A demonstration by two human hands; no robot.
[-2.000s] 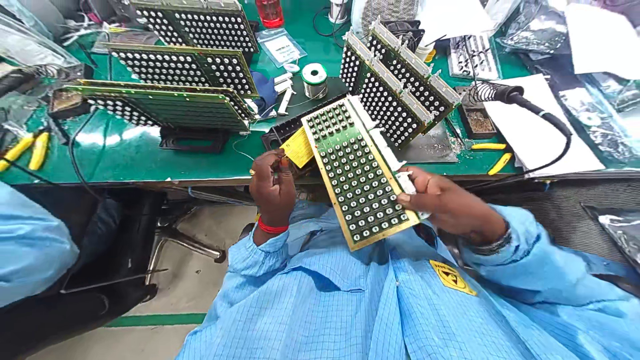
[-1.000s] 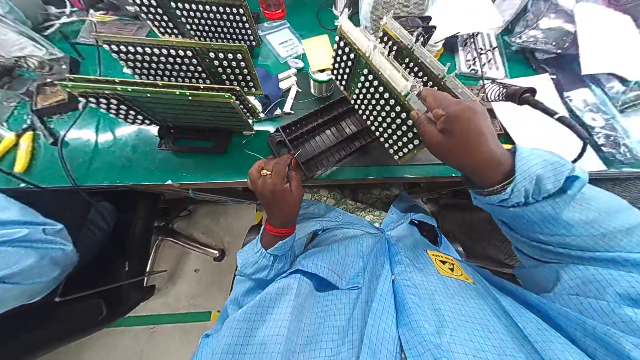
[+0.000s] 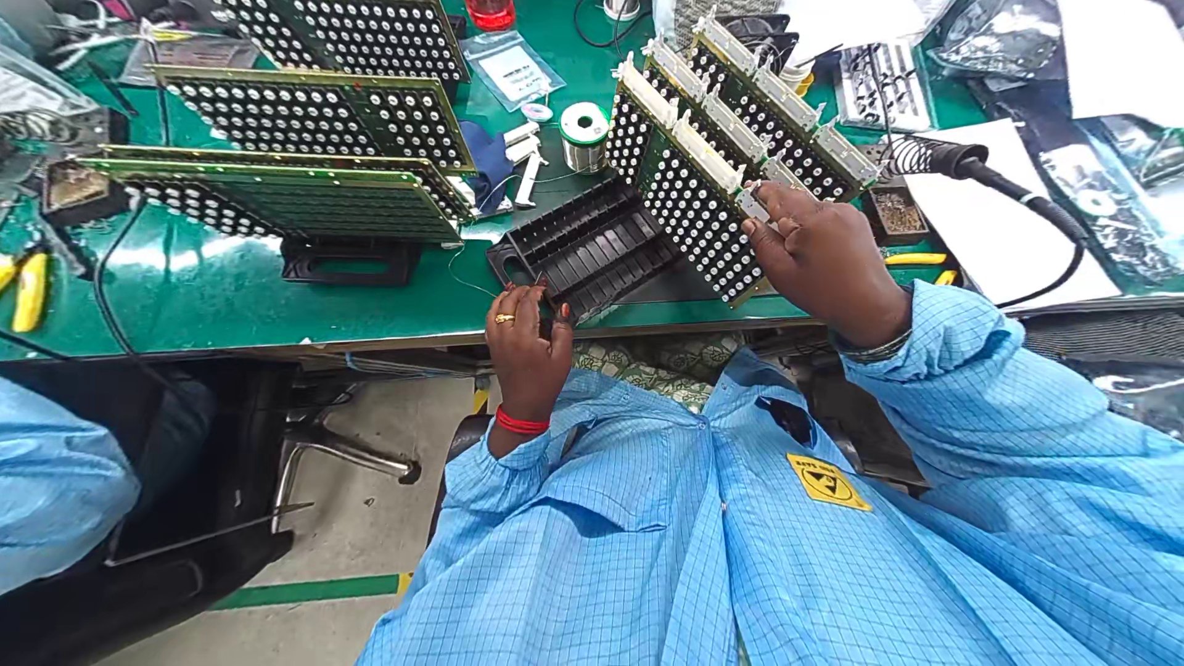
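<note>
Several green circuit boards with rows of round white-topped parts stand upright on the bench. My right hand (image 3: pixel 814 259) grips the top edge of the nearest board (image 3: pixel 689 203) in the right group, by its white connectors. That board stands at the right end of a black slotted plastic rack (image 3: pixel 592 245). My left hand (image 3: pixel 529 347) has its fingers and thumb on the rack's near left corner. More boards stand behind the held one, with connectors (image 3: pixel 772 102) along their tops. At the left, another group of boards (image 3: pixel 305 199) stands with a black rack (image 3: pixel 350 262) beneath.
A solder wire spool (image 3: pixel 585 139) and small white parts (image 3: pixel 525 162) are behind the rack. To the right are a soldering iron in its coil holder (image 3: pixel 934 159), its cable, a sponge tray (image 3: pixel 895 215) and yellow-handled pliers (image 3: pixel 916 260). A co-worker's blue sleeve (image 3: pixel 60 472) is at the left.
The board that both hands held over the bench edge two seconds ago now stands upright among the right group. The yellow paper at my left hand has gone from there, and that hand has come to the rack.
</note>
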